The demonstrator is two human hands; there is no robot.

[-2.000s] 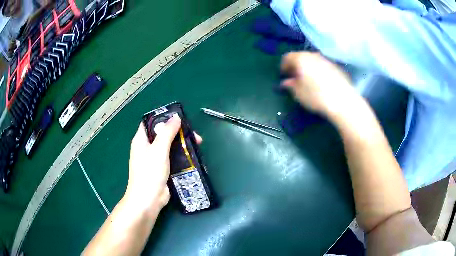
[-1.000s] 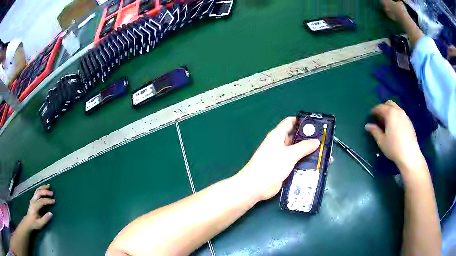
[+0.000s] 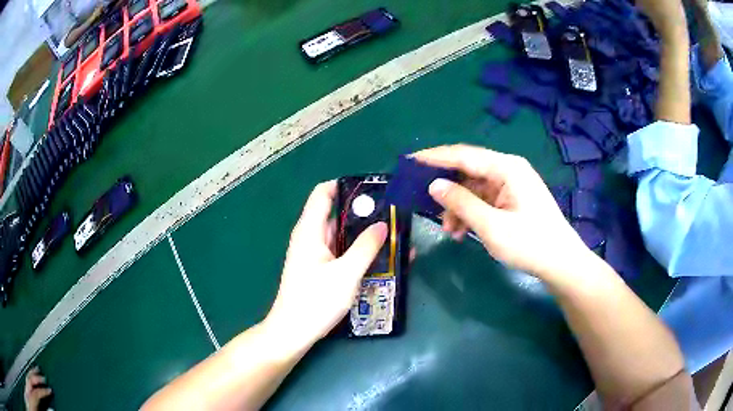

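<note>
My left hand (image 3: 325, 261) holds an open black phone body (image 3: 374, 309), thumb on its inner face. The phone shows a pale round part (image 3: 364, 205) near the top, red wires on the left, a yellow-orange flex cable (image 3: 393, 241) on the right and a silvery board (image 3: 374, 299) at the lower end. My right hand (image 3: 490, 201) pinches a dark blue cover (image 3: 418, 186) at the phone's upper right edge. Whether the cover touches the phone I cannot tell. Tweezers (image 3: 438, 228) lie on the green worktop, partly hidden by my right hand.
A loose pile of blue covers (image 3: 583, 150) with two phones (image 3: 580, 60) lies at the right, beside a person's light blue sleeve (image 3: 675, 164). Beyond the whitish strip (image 3: 281, 140) lie several part-assembled phones (image 3: 104, 214), a leaning phone row (image 3: 80, 120) and red trays (image 3: 100, 56).
My right hand has moved from the pile to the phone's upper right and now holds a blue cover. My left hand still holds the phone. The camera view has shifted.
</note>
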